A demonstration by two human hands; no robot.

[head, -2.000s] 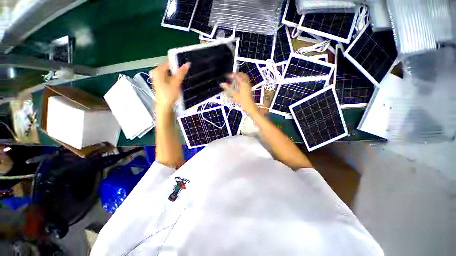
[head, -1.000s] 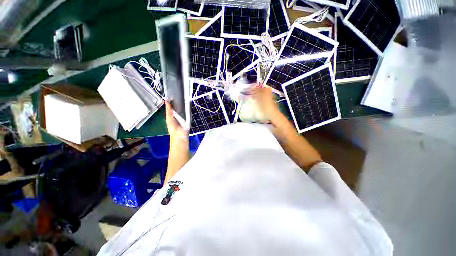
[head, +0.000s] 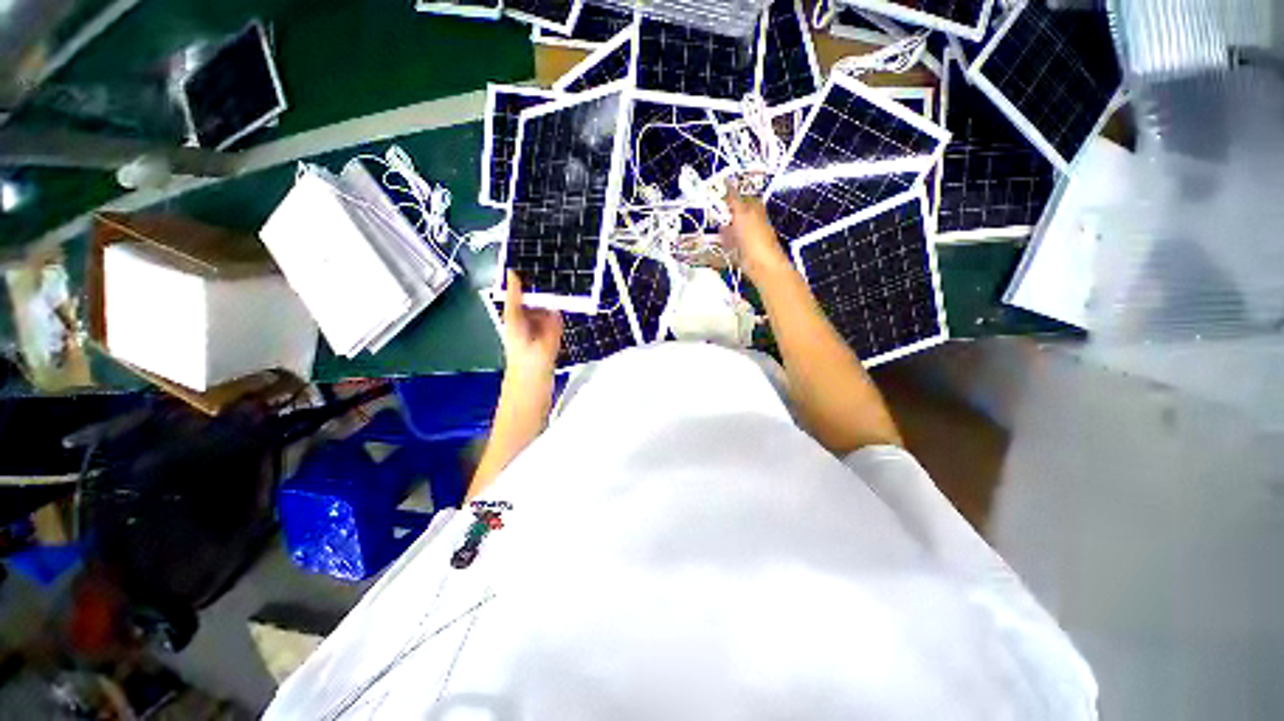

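A framed solar panel (head: 563,197) stands in front of me, dark grid face up, its lower edge in my left hand (head: 530,333). My right hand (head: 749,237) is at a white cable (head: 704,197) to the right of the panel; its fingers are small and partly blurred, and what exactly they pinch is hard to tell. A rounded white bundle (head: 708,306) lies at the bench edge below my right hand. More solar panels (head: 876,275) lie overlapping around and behind, with loose white cords between them.
At left, stacked panels with white backs (head: 345,261) have coiled cords (head: 416,190) beside them. An open carton (head: 211,240) holds a white block (head: 158,313). Translucent packaging (head: 1197,211) is at right. Blue stools (head: 338,507) stand below the bench. A lone panel (head: 233,88) lies far left.
The held panel has turned from edge-on to face up and moved slightly right. My right hand has moved up from the white bundle to the cords. The view has shifted slightly.
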